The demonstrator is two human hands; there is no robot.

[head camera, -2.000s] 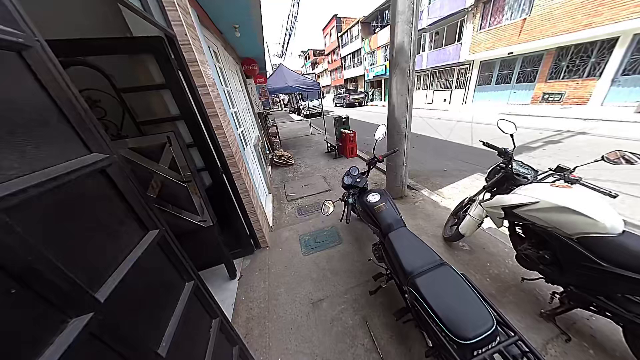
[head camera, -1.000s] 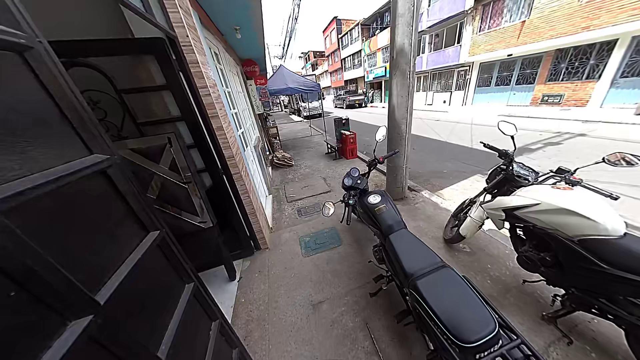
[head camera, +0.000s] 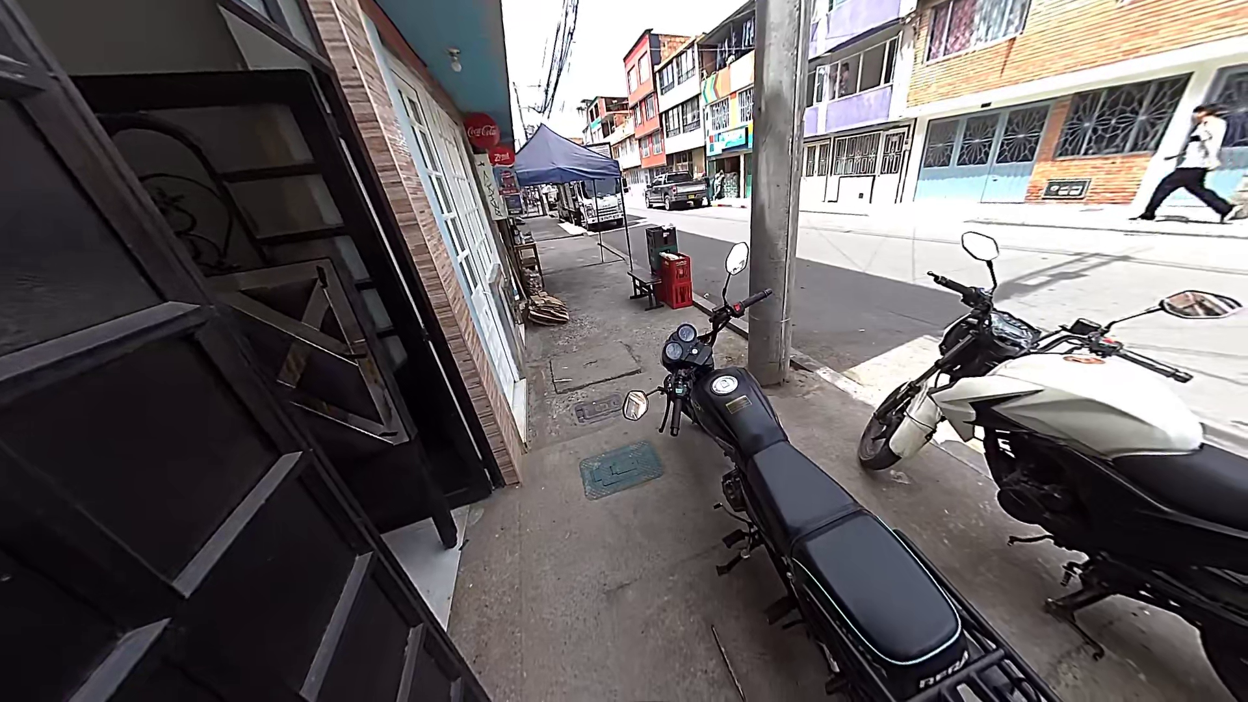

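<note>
Neither my left hand nor my right hand shows in the head view, so what they hold or touch is hidden. Nearest on the left is a dark metal panelled door [head camera: 175, 439], with a doorway behind it. A black motorcycle [head camera: 809, 497] is parked on the sidewalk at the centre right, its handlebar pointing away from me. To its right stands a white and black motorcycle [head camera: 1082, 409], cut off by the frame's edge.
A concrete pole [head camera: 775, 195] rises at the curb beyond the black motorcycle. Red crates [head camera: 675, 281], a bench [head camera: 643, 286] and a blue canopy [head camera: 565, 158] stand farther along the sidewalk. A person [head camera: 1191, 164] walks across the street. A green utility cover [head camera: 621, 469] lies in the pavement.
A person has come into view at the far right across the street. The motorcycles and the door have not moved.
</note>
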